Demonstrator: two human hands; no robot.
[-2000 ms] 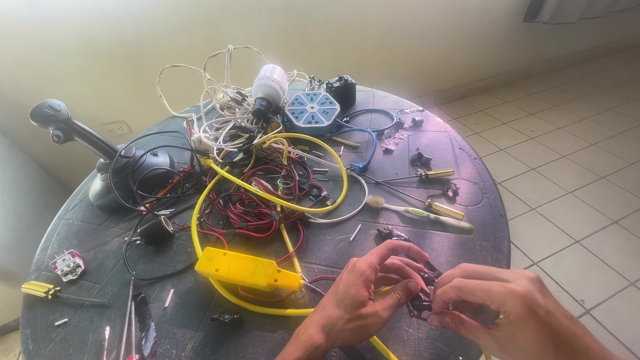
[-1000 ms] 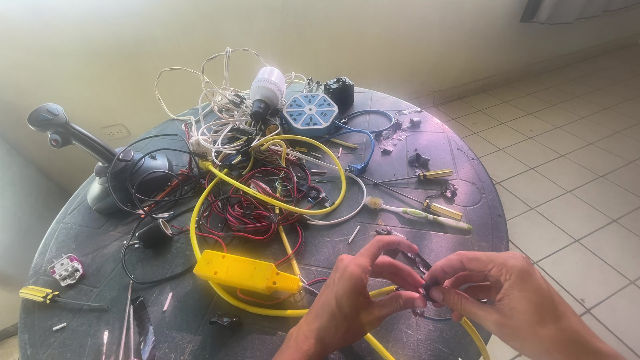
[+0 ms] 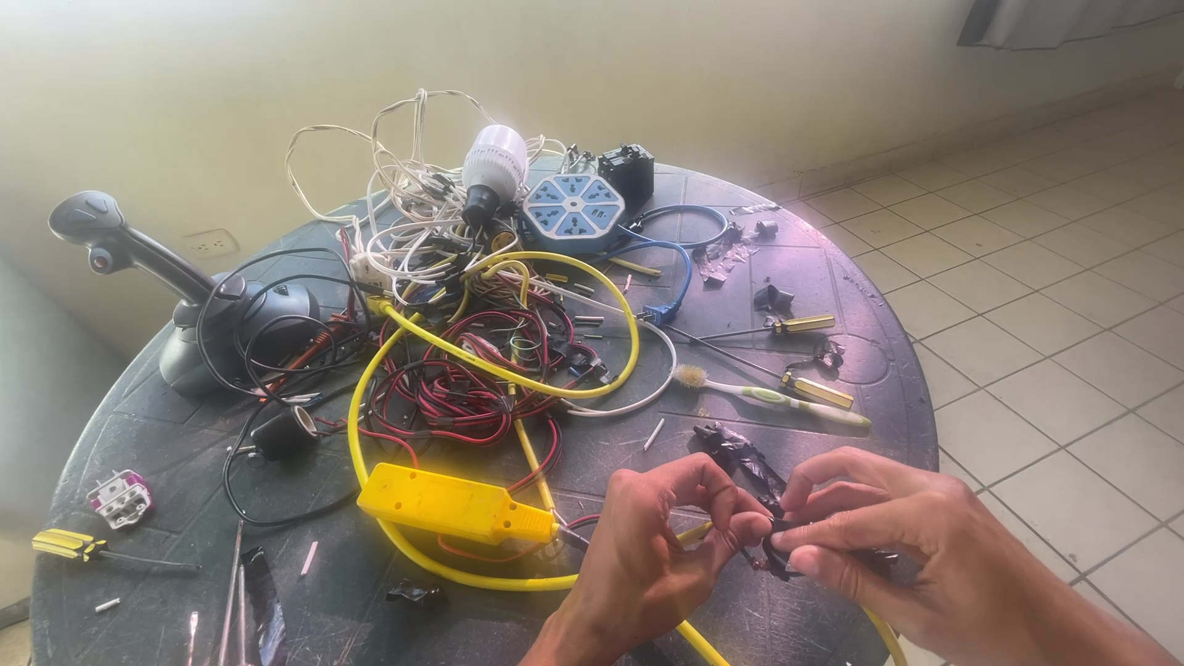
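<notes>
Near the front right of the round table, my left hand [image 3: 661,541] pinches a thin dark wire or tape strip between thumb and fingers. My right hand [image 3: 888,527] grips the same crumpled black tape [image 3: 754,467] just beside it, fingertips nearly touching. A loose length of the tape rises behind both hands. Left of my left hand lies a yellow plastic casing [image 3: 453,504] with a thick yellow cable [image 3: 518,583] that passes beneath my hands. Red and black wire [image 3: 462,398] is coiled behind the casing. The fingers hide the exact piece being held.
White wires, a light bulb [image 3: 496,166] and a blue power strip [image 3: 573,205] are at the back. A barcode scanner [image 3: 148,245] stands left. Screwdrivers [image 3: 819,390] and a toothbrush [image 3: 786,404] lie right; another screwdriver [image 3: 69,544] and a connector [image 3: 120,499] lie front left.
Both hands stay close together while the fingers shift on the dark piece. More of the crumpled black tape now shows behind them than one second ago.
</notes>
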